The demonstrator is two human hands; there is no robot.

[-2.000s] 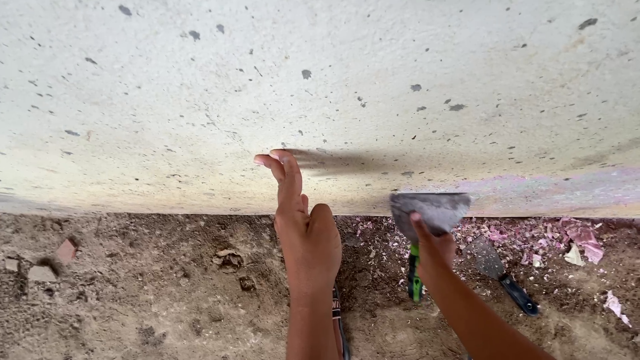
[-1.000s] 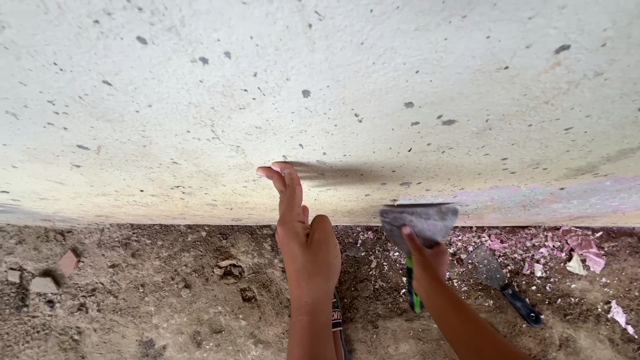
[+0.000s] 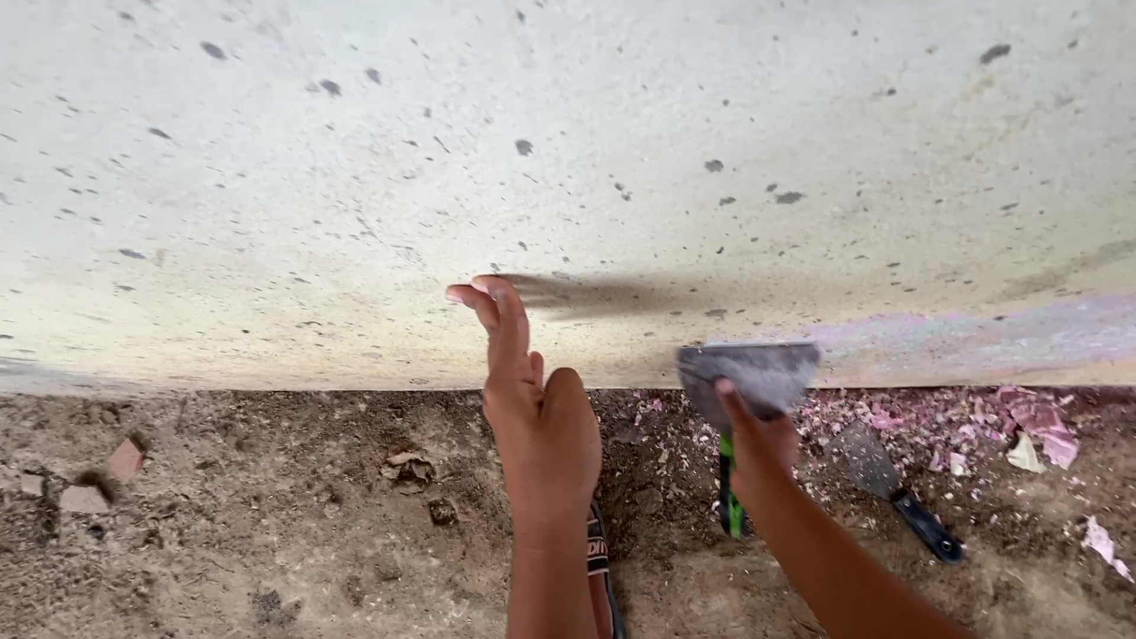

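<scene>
My right hand [image 3: 765,444] grips a wide putty knife [image 3: 750,377] with a green and black handle; its dusty metal blade has its straight edge at the lower part of a white painted wall [image 3: 568,169]. Grey spots speckle the wall, and a pinkish patch [image 3: 976,342] lies right of the blade. My left hand [image 3: 541,408] is raised to the left of the knife, holding nothing, its fingertips at the wall and casting a shadow to the right.
A second putty knife [image 3: 896,493] with a black handle lies on the dirt ground [image 3: 337,568] at right, by pink and cream paint flakes [image 3: 1038,426]. Broken tile pieces [image 3: 84,499] lie far left. A sandalled foot [image 3: 600,568] shows beside my left forearm.
The wide putty knife in my right hand has shifted slightly along the wall's base, first left, then back somewhat right. My left hand keeps nearly the same pose.
</scene>
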